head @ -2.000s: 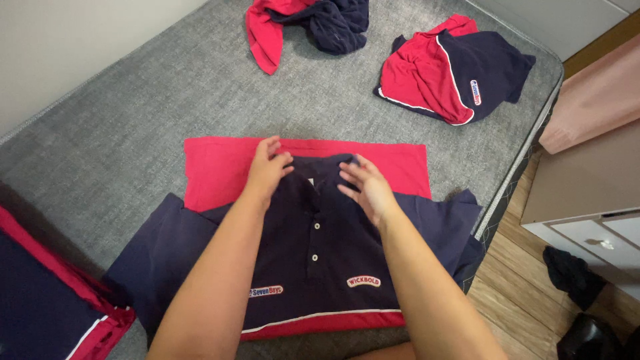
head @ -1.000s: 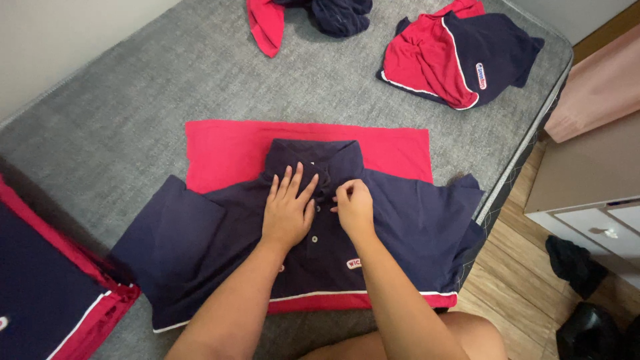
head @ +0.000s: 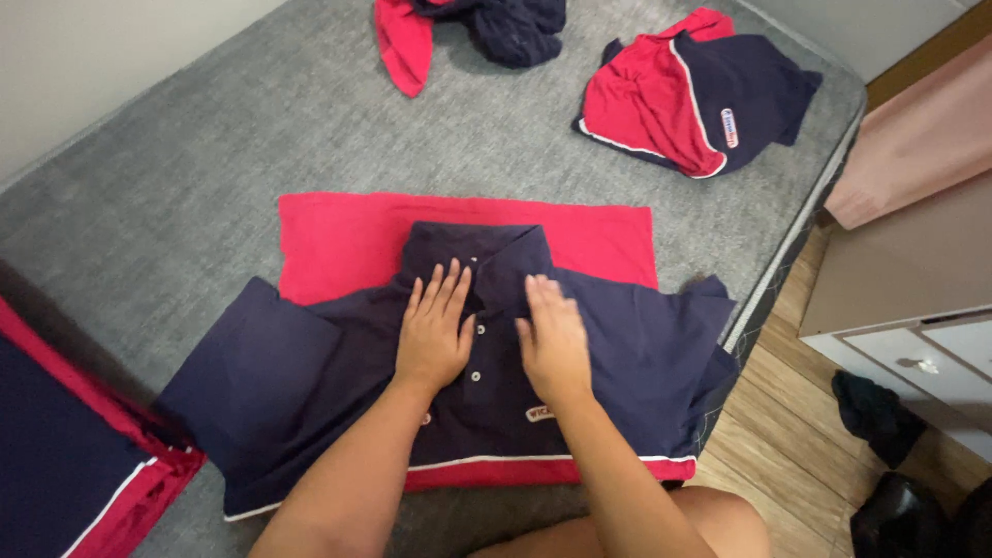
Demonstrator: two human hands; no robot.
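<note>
A navy polo shirt (head: 635, 333) with a red, white-edged lower band lies spread on a grey mattress, its collar (head: 442, 244) away from me. Part of the shirt's red fabric (head: 341, 232) shows flat beyond the collar. My left hand (head: 438, 329) rests flat on the chest, left of the button placket, fingers spread and holding nothing. To the right of the placket, my right hand (head: 554, 337) is at the shirt front, fingers extended and slightly blurred, gripping nothing. My forearms cover parts of the lower front and its sewn patches.
Folded navy and red garments (head: 62, 434) lie at the left. Crumpled navy and red clothes (head: 515, 31) and a bunched shirt (head: 744, 93) are at the mattress's far side. At right stand a drawer unit (head: 891, 287) with pink cloth (head: 922, 139) and dark items (head: 876, 418) on the wooden floor.
My hands have gone from the raised collar down to the shirt's chest. The collar now lies flatter, and my right hand has opened from its bent-finger shape near the placket and moved right.
</note>
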